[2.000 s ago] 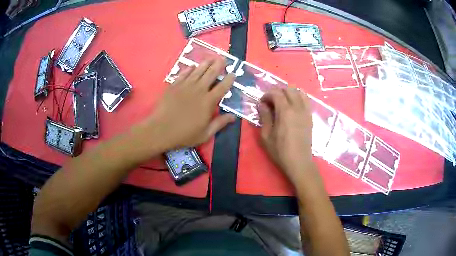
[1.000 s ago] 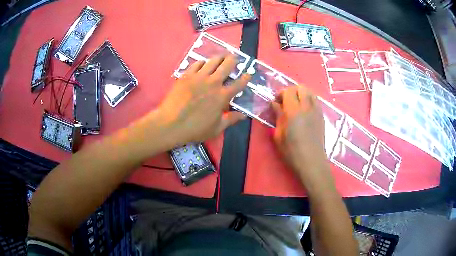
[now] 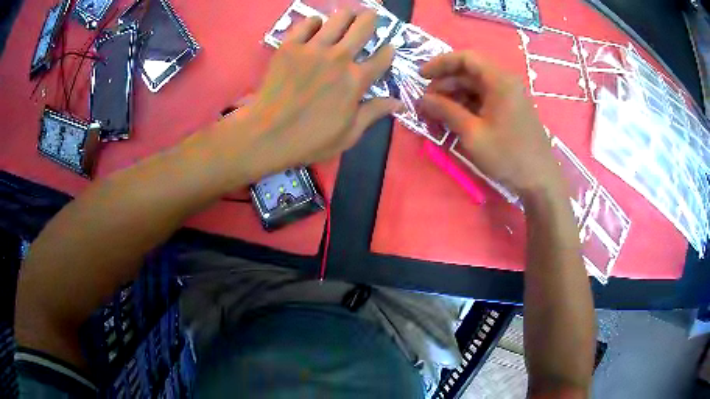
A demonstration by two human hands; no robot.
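A clear strip with white gasket frames (image 3: 595,203) lies slanting from top centre to lower right. My left hand (image 3: 331,86) is spread flat, palm down, over its upper left part. My right hand (image 3: 486,117) is above the middle of the strip, fingers curled, thumb and index finger near the film; whether they pinch it cannot be told. The film between the hands is creased and shiny. A bright pink pen-like tool (image 3: 453,172) lies below my right hand. An LED module (image 3: 286,195) with a red wire lies below my left hand.
Wired modules (image 3: 68,142) and dark panels (image 3: 114,82) lie at the left. Another module (image 3: 498,9) is cut off at the top. White frames (image 3: 557,66) and glossy liner sheets (image 3: 654,132) lie at the right. Dark crates (image 3: 475,343) stand below the bench edge.
The view has shifted, so the bench sits higher in the picture. The film between my hands is now creased. My right hand has lifted and opened somewhat, and the pink tool now shows below it.
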